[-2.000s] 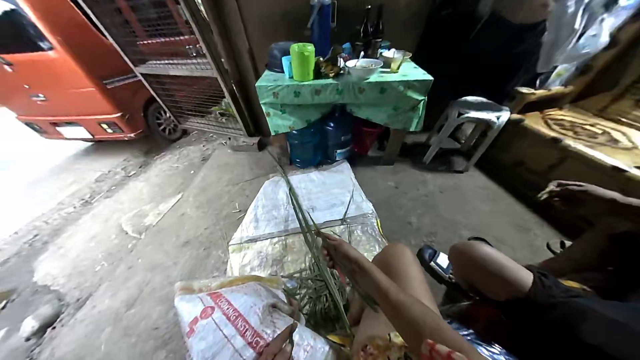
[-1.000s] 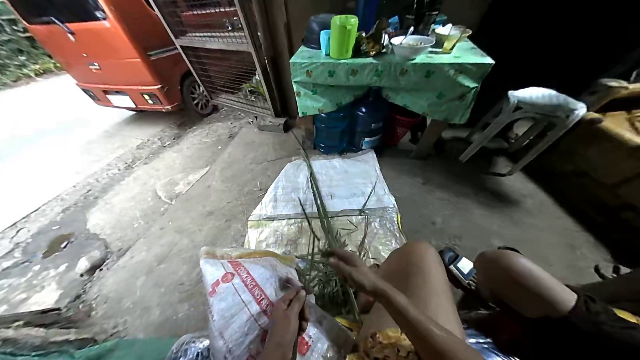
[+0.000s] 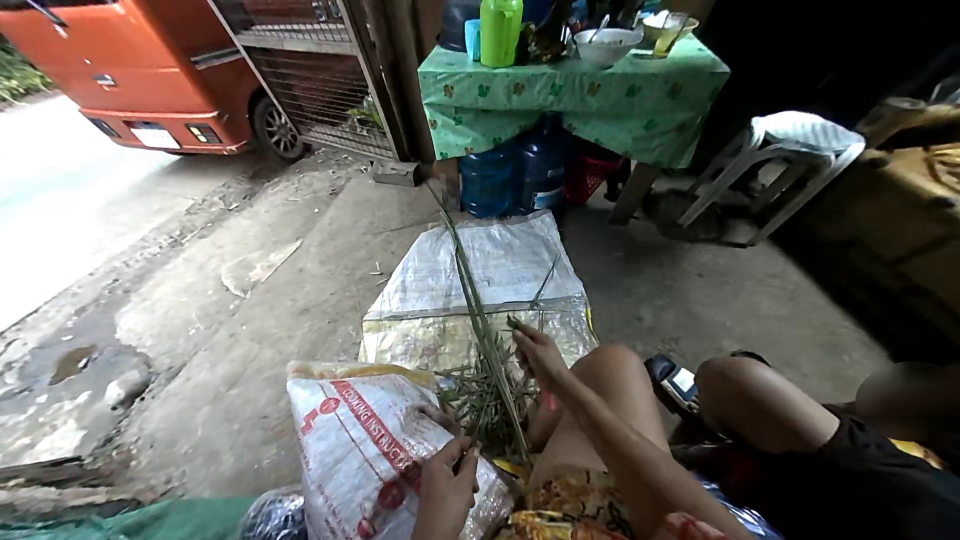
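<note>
My right hand [image 3: 538, 352] pinches a small green leaf piece [image 3: 513, 322] above the flattened woven sack [image 3: 491, 262]. My left hand [image 3: 450, 469] is closed at the edge of a printed woven sack [image 3: 360, 442], with a small dark thing between thumb and fingers that I cannot identify. A heap of cut green leaf strips [image 3: 480, 409] lies between the hands, near my legs. Long narrow leaves [image 3: 469, 289] stretch from the heap across the flattened sack towards the table.
A table with a green cloth [image 3: 570, 97] stands ahead, with blue water jugs [image 3: 517, 176] below. To its right is a plastic stool [image 3: 806, 135]. A person's bent knee [image 3: 750, 397] is close at my right. An orange vehicle [image 3: 142, 67] stands at the upper left.
My right hand has let go of the long leaves held two seconds ago and has risen from the heap since one second ago. The view has turned.
</note>
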